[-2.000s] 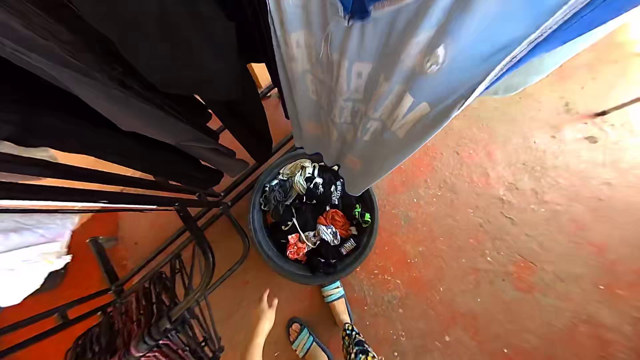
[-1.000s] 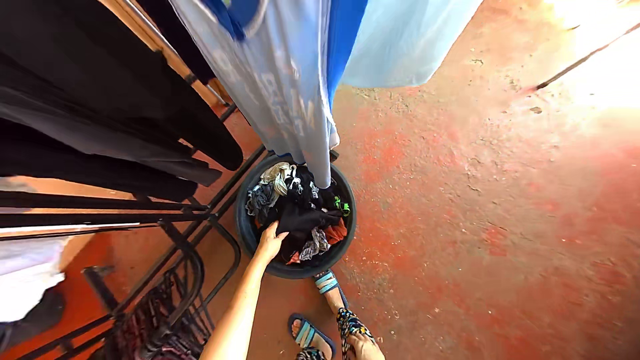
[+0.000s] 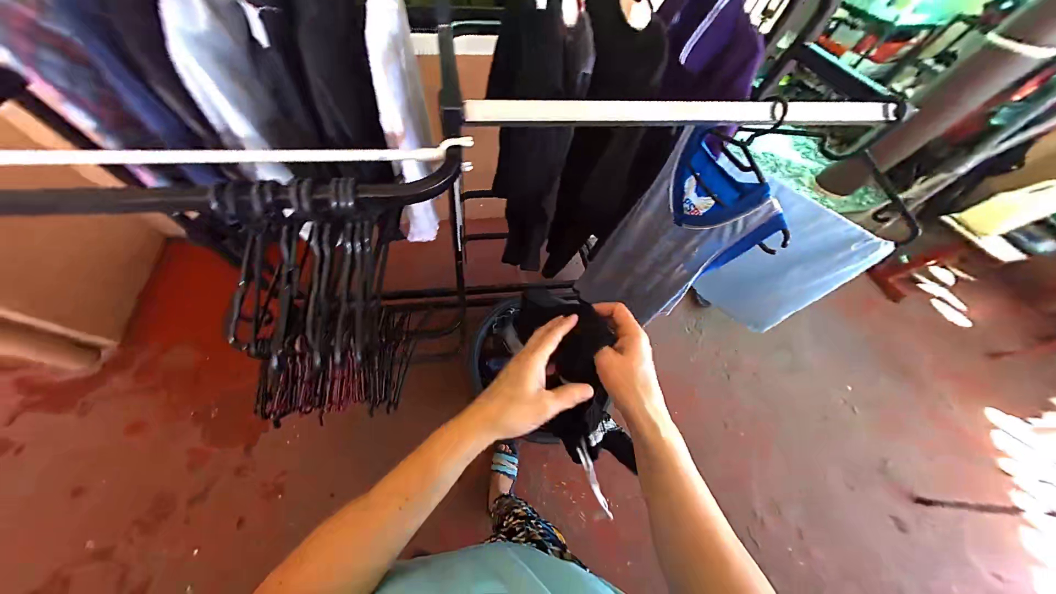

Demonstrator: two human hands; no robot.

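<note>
A black garment with a pale drawstring hangs bunched between my two hands, above a dark round tub of clothes. My right hand grips its right side with bent fingers. On the left of it, my left hand has thumb and fingers spread, touching or very near the cloth; whether it pinches any is unclear. The garment and my hands hide much of the tub. Just beyond my right hand hangs a grey and blue sleeveless jersey on a black hanger.
Many empty black hangers hang from a dark rail at left. Dark clothes hang behind a white bar. A light blue cloth hangs at right. My sandalled foot stands beside the tub on the red floor.
The view has swung up to show the racks. My left hand reached into the tub one second ago; now a black garment is lifted above it and my right hand has come into view.
</note>
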